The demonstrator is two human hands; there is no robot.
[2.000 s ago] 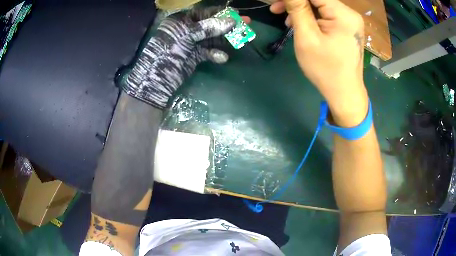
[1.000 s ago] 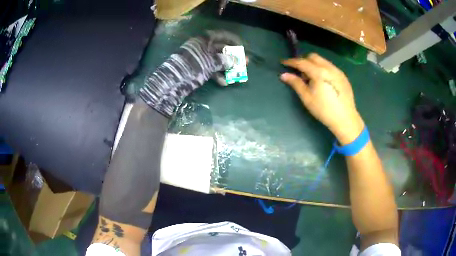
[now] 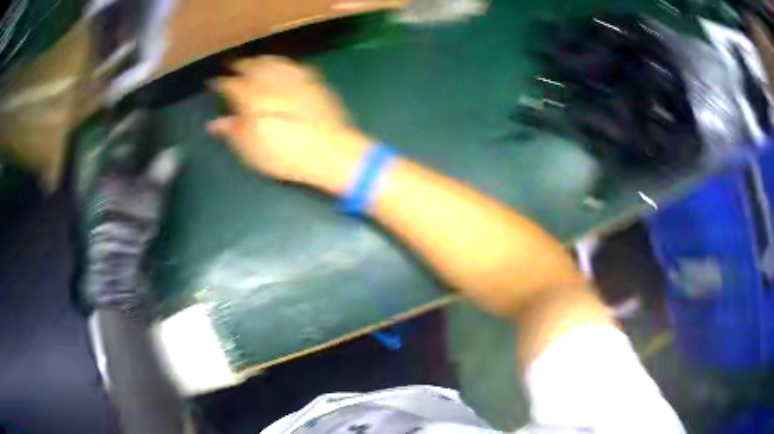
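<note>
My left hand (image 3: 127, 208), in a black-and-white knitted glove, is at the left over the green bench top (image 3: 280, 246). It is blurred, and I cannot make out a circuit board in it. My right hand (image 3: 280, 114) is bare, with a blue wrist strap (image 3: 368, 179), and is over the bench just right of the left hand. Its fingers point left, near the wooden shelf's edge. Blur hides whether it holds anything. A tangled black cable pile (image 3: 628, 93) lies at the upper right of the bench.
The wooden shelf (image 3: 246, 30) runs along the top left. A black mat (image 3: 38, 314) is at the left. A white pad (image 3: 197, 349) lies at the near edge. A blue bin (image 3: 709, 263) stands below the bench at the right.
The view has swung right, showing more of the cable pile and bin. The right hand is now closer to the left hand. The circuit board seen before is no longer distinguishable.
</note>
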